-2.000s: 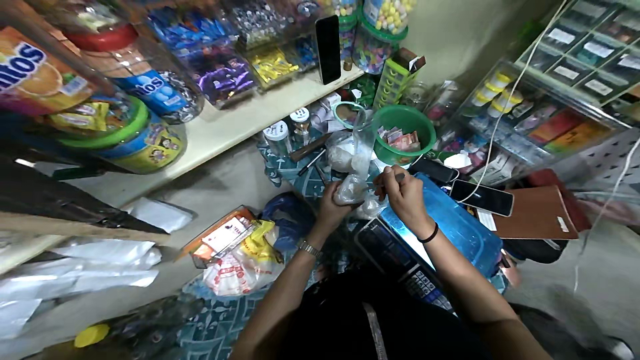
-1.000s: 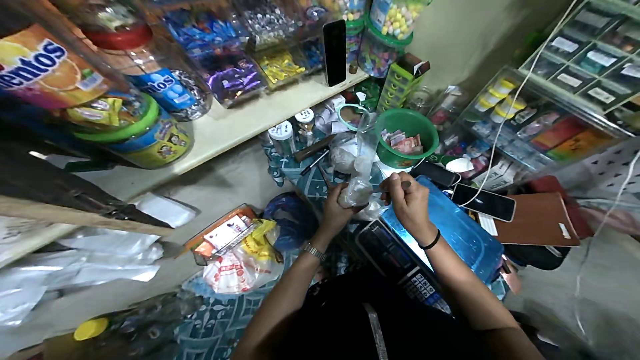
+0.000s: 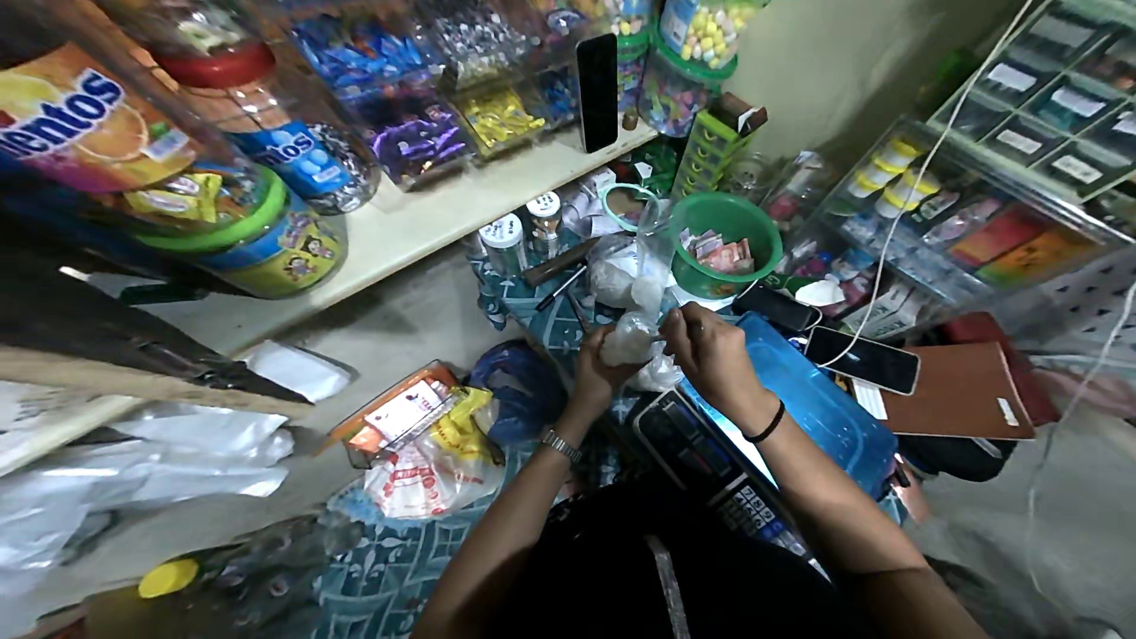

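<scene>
My left hand [image 3: 603,364] is closed around a clear plastic bag [image 3: 629,340] that bulges above its fingers. Close on its right, my right hand [image 3: 706,348] has its fingers curled on something thin; what it is, I cannot tell. Another small clear bag [image 3: 658,374] lies between the hands, over the edge of a black scale with a keypad [image 3: 701,453]. Beyond them a filled clear plastic bag [image 3: 614,273] rests by a green plastic basin [image 3: 726,241] holding banknotes [image 3: 729,256]. A blue plastic lid or tray [image 3: 812,404] is under my right wrist.
Candy jars [image 3: 302,169] and a leaning smartphone [image 3: 597,93] stand on the shelf [image 3: 417,217]. White-capped jars [image 3: 503,244] and a pen [image 3: 561,287] are nearer. Left lie a dark blue bag [image 3: 517,390] and a white-red bag [image 3: 426,479]. Right are a phone [image 3: 863,358] and a brown folder [image 3: 958,390].
My left hand keeps its hold on the clear bag. My right hand stays beside it, with only small shifts of its fingers.
</scene>
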